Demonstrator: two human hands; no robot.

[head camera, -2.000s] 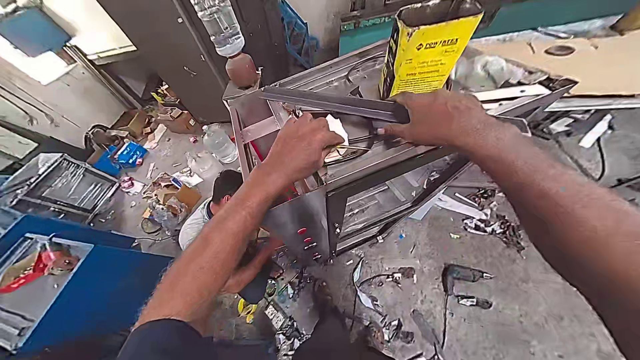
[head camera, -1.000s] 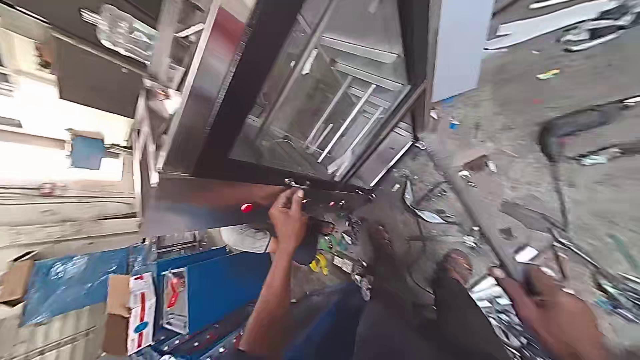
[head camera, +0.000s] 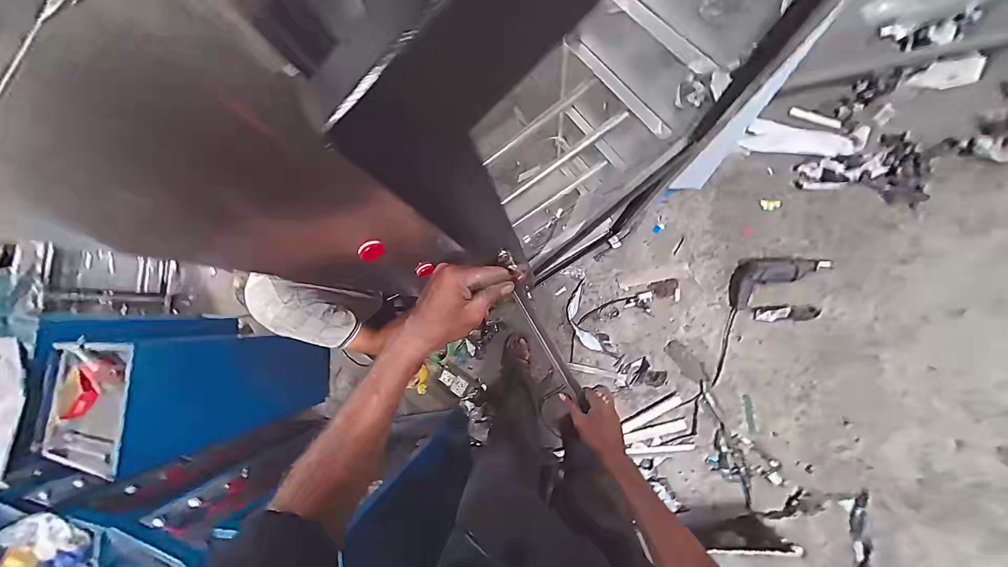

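My left hand (head camera: 461,307) is at the lower corner of a dark-framed glass panel (head camera: 567,134) on a metal cabinet (head camera: 197,173), its fingertips pinching the area around a small brass-coloured fitting (head camera: 506,260). My right hand (head camera: 596,419) grips the lower end of a long, thin metal bar (head camera: 549,340). The bar's upper end meets the corner beside my left fingertips; whether it touches the fitting cannot be told. Two red round parts (head camera: 371,250) show on the cabinet's edge, left of my left hand.
Another person's sleeve and arm (head camera: 299,311) reach in beside the cabinet at left. A blue metal cabinet (head camera: 228,386) stands below them. A corded power drill (head camera: 776,276), scraps and metal strips (head camera: 657,429) lie on the concrete floor (head camera: 906,354). My foot (head camera: 516,350) is below my hands.
The bar has come from low at the right to the panel's corner, held in my right hand. My left hand stays near the cabinet's edge. The view has turned strongly downward since the earliest frame.
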